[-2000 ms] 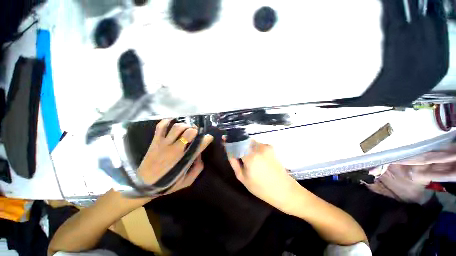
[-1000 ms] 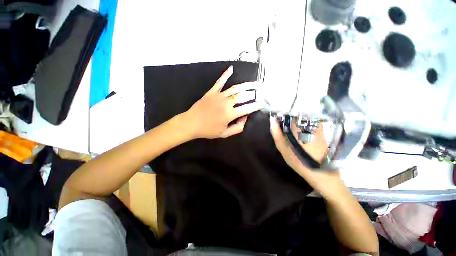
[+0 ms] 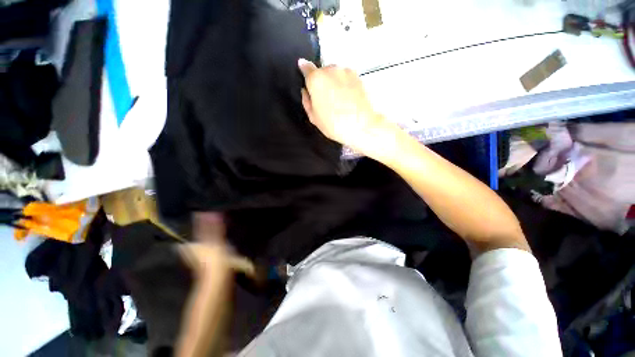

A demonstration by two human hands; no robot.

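Observation:
The dark fabric panel (image 3: 237,104) lies over the table's middle left and hangs down over the front edge. My right hand (image 3: 341,104) is at the panel's right edge, with curled fingers on the cloth below the machine's small metal parts (image 3: 306,10) at the top edge of the picture. My left hand (image 3: 209,251) is blurred, low at the left over dark cloth by my lap; its grip cannot be made out. The machine head is out of the picture.
A grey-brown cut piece (image 3: 82,90) lies left of the blue tape (image 3: 115,59). A small brown rectangle (image 3: 543,70) lies at right, near a dark thread. Measuring tape (image 3: 480,122) runs along the front edge. A blue crate edge (image 3: 494,160) and pink fabric (image 3: 599,167) are below right; orange cloth (image 3: 52,219) is at left.
The view has shifted downward and the machine head has left it. My left hand has moved from the panel beside the needle down to the lap. My right hand is at the panel's right edge.

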